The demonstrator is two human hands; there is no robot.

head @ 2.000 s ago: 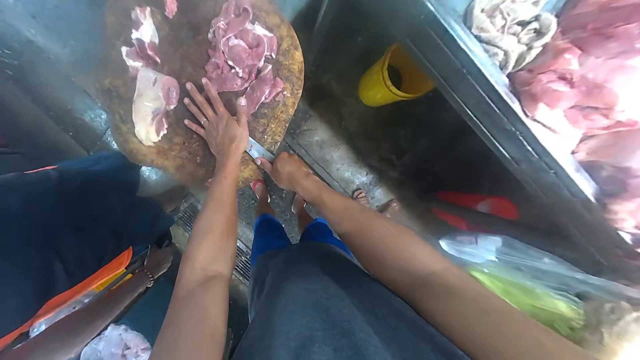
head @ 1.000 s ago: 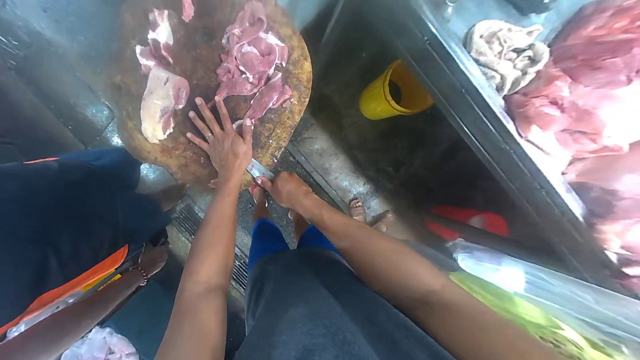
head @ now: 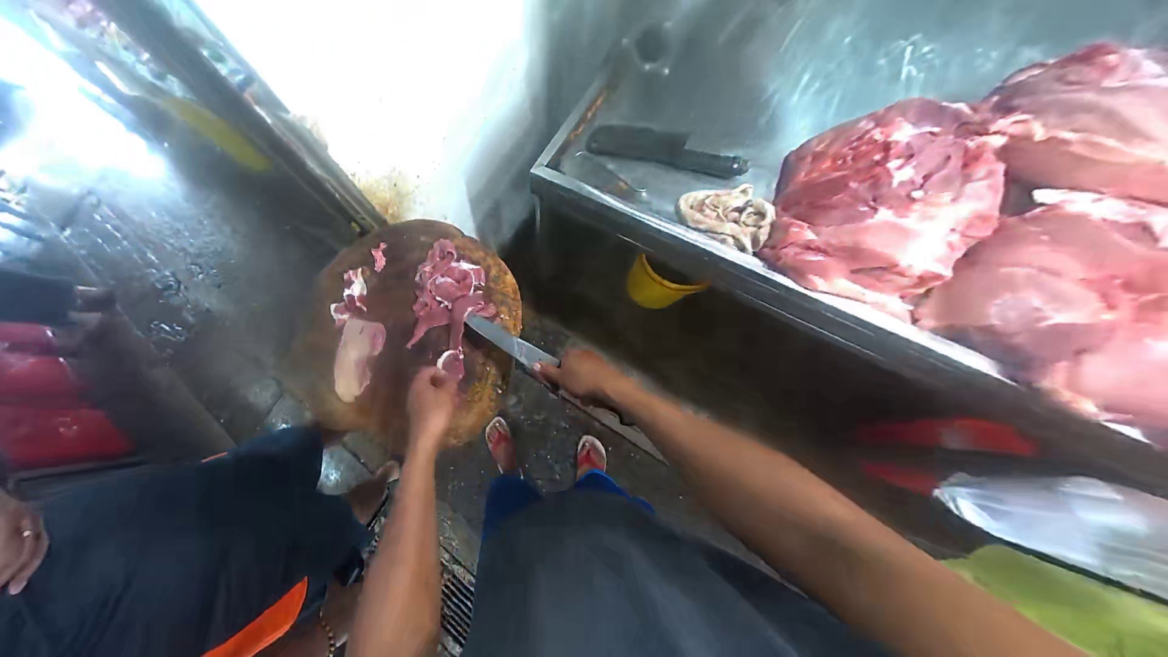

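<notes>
A round, worn wooden chopping block point(head: 401, 415) stands before me. My left hand point(head: 432, 401) pinches the near end of a strip of raw meat point(head: 453, 342) on it. The strip joins a heap of raw meat point(head: 449, 278). My right hand point(head: 589, 376) is closed round the handle of a long knife point(head: 513, 343); the blade points up and left, its tip at the meat. Left of the heap lie a pale, fatty slab point(head: 358, 358), a smaller pink and white piece point(head: 352, 292) and a small scrap point(head: 379, 256).
A metal table point(head: 639, 214) on the right bears large raw cuts point(head: 899, 182), a crumpled cloth point(head: 727, 215) and a dark-handled tool point(head: 666, 149). Below it is a yellow bucket point(head: 661, 285). A person in dark clothes point(head: 182, 538) is close at the left, near the block.
My left hand, spread flat over the block before, now pinches the meat. The knife has moved from beside that hand to the meat, its blade now plainly visible. The view has shifted strongly.
</notes>
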